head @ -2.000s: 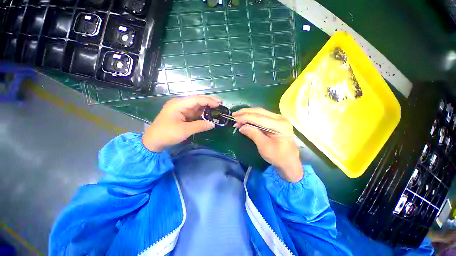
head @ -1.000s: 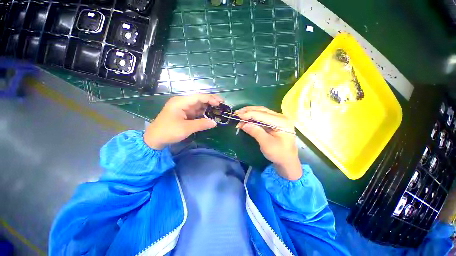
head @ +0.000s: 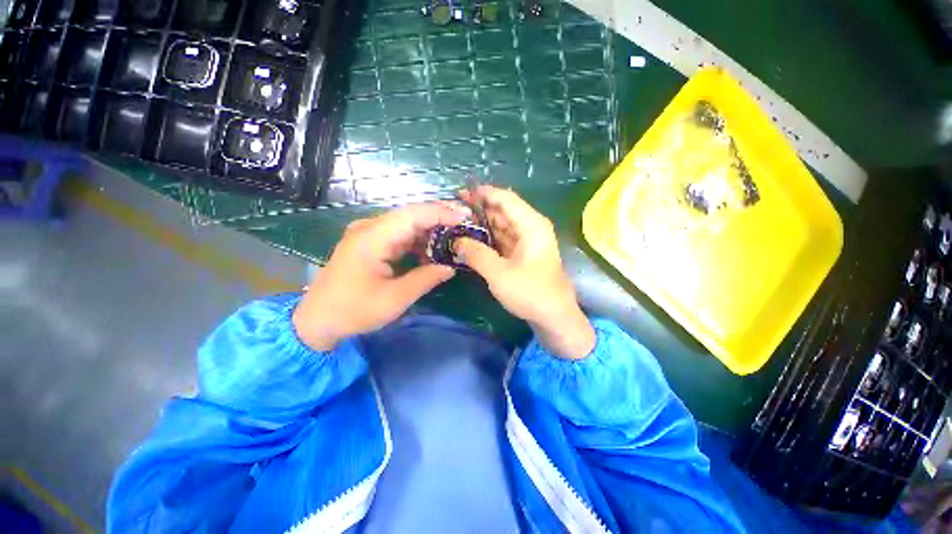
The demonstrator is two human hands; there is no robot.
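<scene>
A small dark watch housing (head: 447, 245) with a shiny silver rim is held up between both hands above the bench edge. My left hand (head: 371, 266) grips its left side between thumb and fingers. My right hand (head: 522, 261) is at its right side, with the thumb pressed on the housing's face and the fingers curled behind. The thin tweezers (head: 476, 198) show only as a dark sliver by the right fingertips, pointing away from me; most of them is hidden. Any small part inside the housing is too small to tell.
A black blister tray (head: 177, 120) with several housings lies upper left. A clear blister tray (head: 470, 99) lies flat on the green bench, small round pieces at its top. A yellow tray (head: 720, 282) with dark loose parts is at right. More black trays (head: 809, 391) stand lower right.
My right hand has turned and moved in closer to the housing. Its thumb is now on the housing's face, and the tweezers have swung from pointing into the housing to behind the fingers.
</scene>
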